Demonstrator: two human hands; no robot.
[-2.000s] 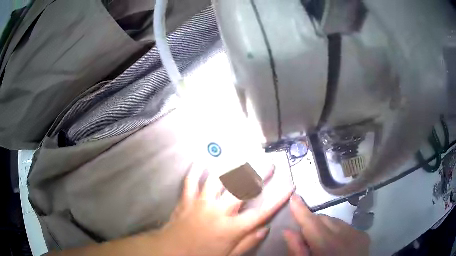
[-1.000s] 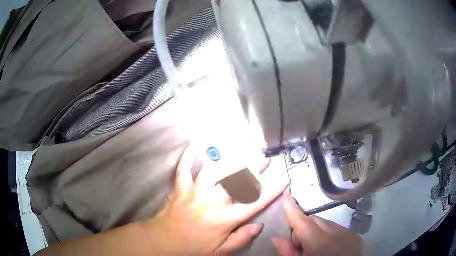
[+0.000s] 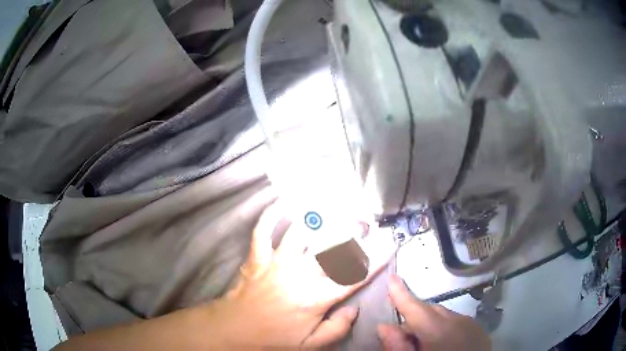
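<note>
Brown-khaki cloth point(image 3: 144, 240) lies under both hands and runs to the needle area of the sewing machine. My left hand point(image 3: 281, 295) presses flat on it, fingers spread, some fingertips hidden by glare and a white attachment with a blue round mark point(image 3: 313, 220). The attachment's brown squarish end point(image 3: 342, 262) is over this hand. My right hand point(image 3: 432, 319), cut off by the bottom edge, pinches the cloth's edge between index finger and thumb, right of my left thumb. The needle itself cannot be made out.
The off-white machine head point(image 3: 439, 116) fills the upper right. A pale tube point(image 3: 252, 75) curves down to the attachment. Striped grey cloth point(image 3: 178, 151) and more khaki cloth point(image 3: 89, 89) lie at left. Green loops point(image 3: 583, 230) lie right of the head. The metal plate point(image 3: 422, 271) is beside my right fingertips.
The view has shifted, so the machine head and tube appear farther right. My right fingertips and the cloth's edge sit slightly lower in the picture. Both hands stay on the cloth.
</note>
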